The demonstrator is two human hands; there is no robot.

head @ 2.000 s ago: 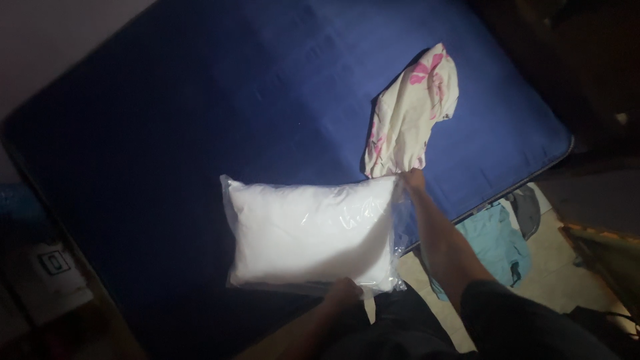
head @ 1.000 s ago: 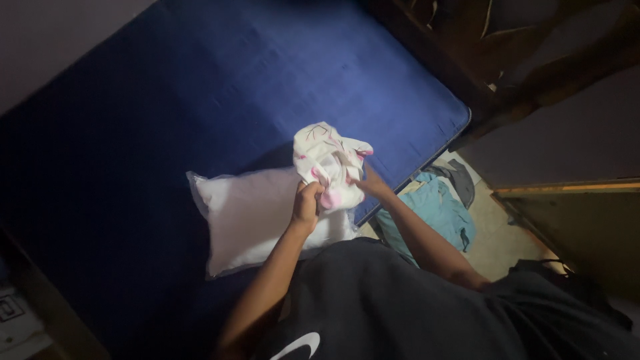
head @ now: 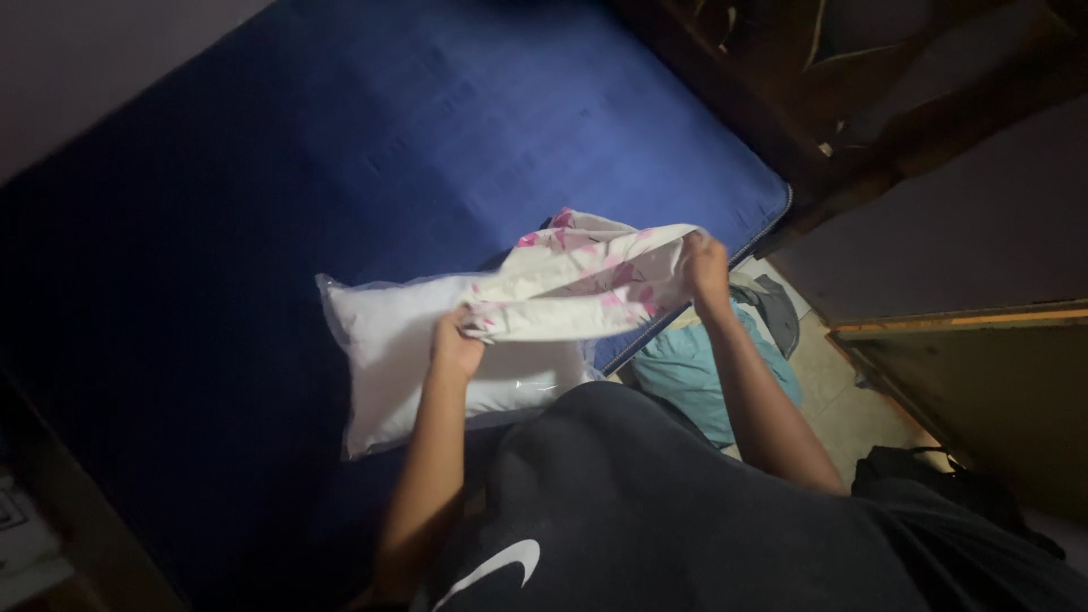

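A white pillowcase with pink flowers (head: 586, 280) is stretched between my two hands, its open edge facing me. My left hand (head: 457, 344) grips its left end above the pillow. At the right end, my right hand (head: 707, 268) is closed on the cloth near the mattress edge. Beneath the cloth, a white pillow in clear plastic (head: 399, 365) lies on the blue mattress (head: 382, 153); the fabric covers its upper right part.
Teal cloth (head: 688, 374) and a grey item (head: 769, 310) lie on the tiled floor beyond the mattress edge. Dark wooden furniture (head: 765, 102) stands at the upper right, and a black bag-like item (head: 926, 484) is at the lower right.
The floral pillowcase, bunched between my hands a second ago, is now spread wide. My left hand, earlier at the pillow's lower edge, now holds the cloth. The view has shifted.
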